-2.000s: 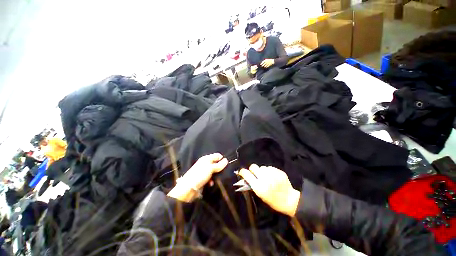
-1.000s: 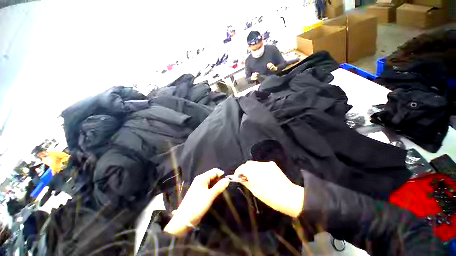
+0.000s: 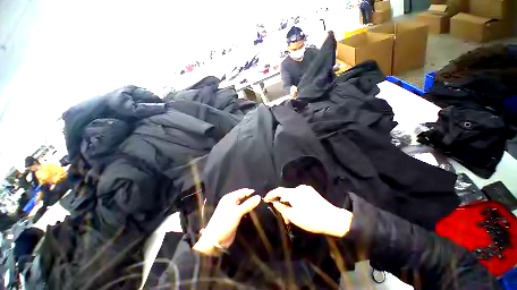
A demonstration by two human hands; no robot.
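Note:
A large black coat lies heaped in front of me, its near part running down under my hands. My left hand and my right hand meet over it, fingertips nearly touching. Both pinch a thin cord at the coat's edge; the cord is small and mostly hidden by the fingers. Whether a fitting is on it cannot be told. A red tray at the right holds a pile of small black fittings.
Heaped black coats fill the left. A folded black bundle and clear plastic bags lie on the white table at the right. A masked person stands across the table. Cartons and a blue crate are behind.
My hands have come together at the cord from being apart; the pale pointed item by my right hand no longer shows. The person opposite has lifted a black garment.

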